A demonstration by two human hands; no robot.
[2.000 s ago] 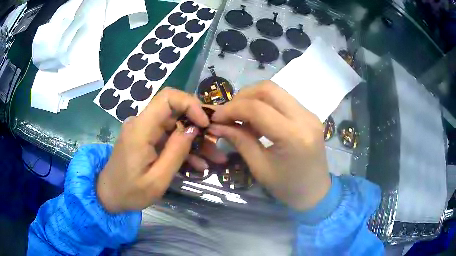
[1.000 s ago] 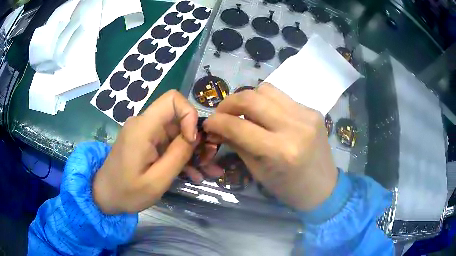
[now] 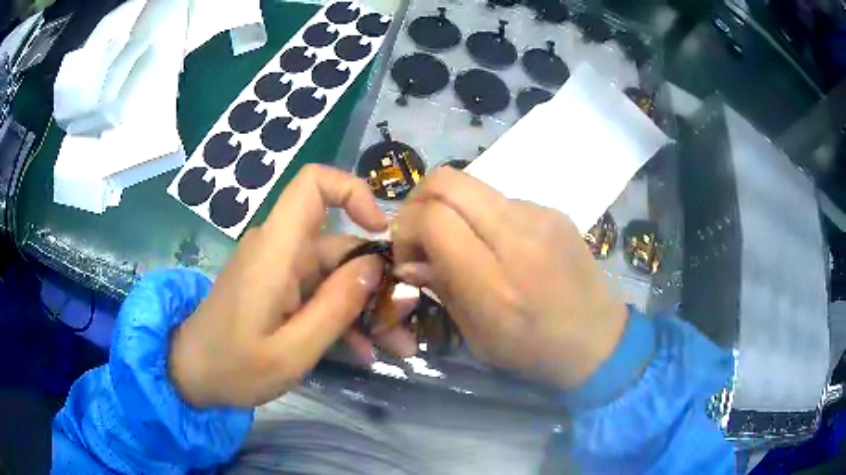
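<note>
My left hand holds a round display module on edge between thumb and fingers, its orange-gold side partly showing. My right hand is at the module's upper right edge, its thumb and index fingertips pinched together there; what they pinch is hidden. The clear blister tray lies under both hands. In it, one module shows its gold and copper side, and several plain dark modules lie at the back with short tails.
A white sheet with two columns of notched black stickers lies left of the tray. Blank curled backing paper is heaped at far left on the green mat. A white paper piece lies over the tray. Stacked trays stand at right.
My left index finger has lifted off the module's top. My right hand has shifted slightly around the module's edge. The white paper piece shows further down toward my right hand.
</note>
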